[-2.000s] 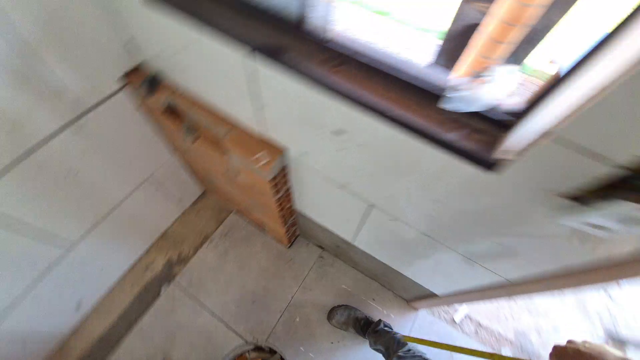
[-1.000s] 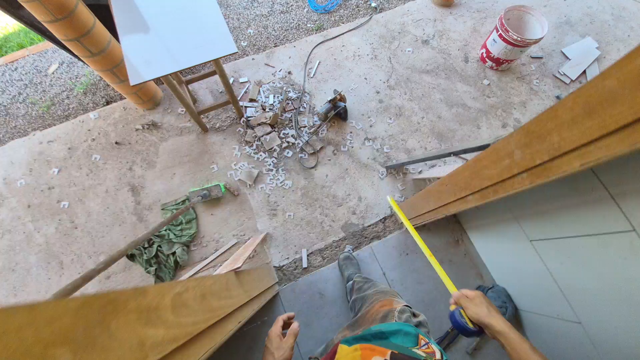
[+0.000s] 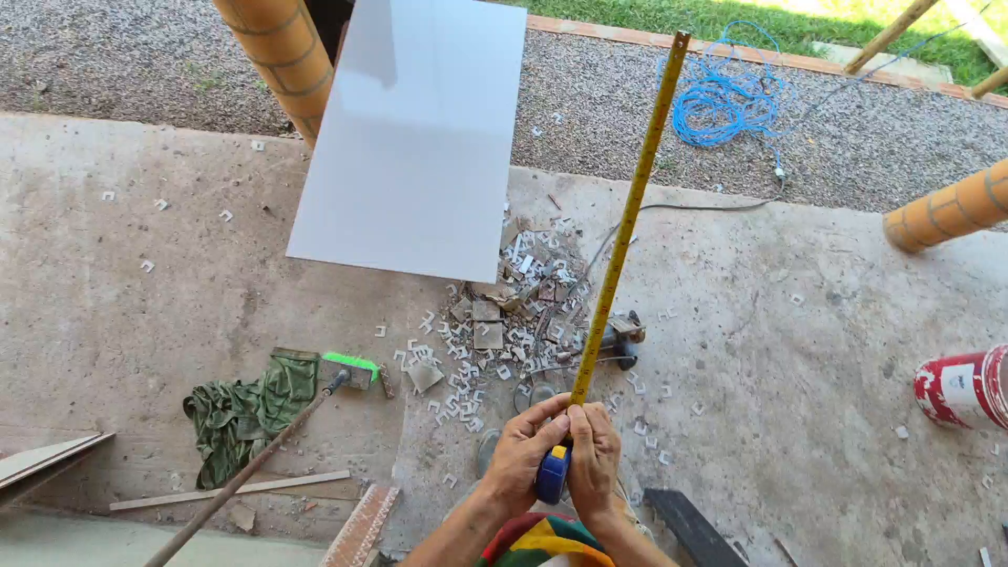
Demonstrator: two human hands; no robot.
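Note:
Both hands meet low in the centre of the head view around a blue tape measure [image 3: 553, 474] with a yellow lock. My left hand [image 3: 524, 449] grips its left side, thumb and fingertips at the blade's base. On the other side my right hand [image 3: 594, 449] pinches the blade near the case. The yellow blade [image 3: 622, 244] extends up and slightly right, its metal end hook at the top. A large white tile [image 3: 417, 142] lies raised just beyond, left of the blade; its support is hidden.
Tile scraps and white spacers [image 3: 488, 335] cover the floor ahead, beside an angle grinder [image 3: 618, 342]. A broom [image 3: 346, 370] and green cloth [image 3: 244, 417] lie left. A red-and-white bucket [image 3: 961, 386] stands right; coiled blue cable [image 3: 724, 102] rests on gravel.
A second ago only my right hand held the tape measure, near the doorway, with my left hand empty. Now both hands hold it in front of me, outside the wooden frame.

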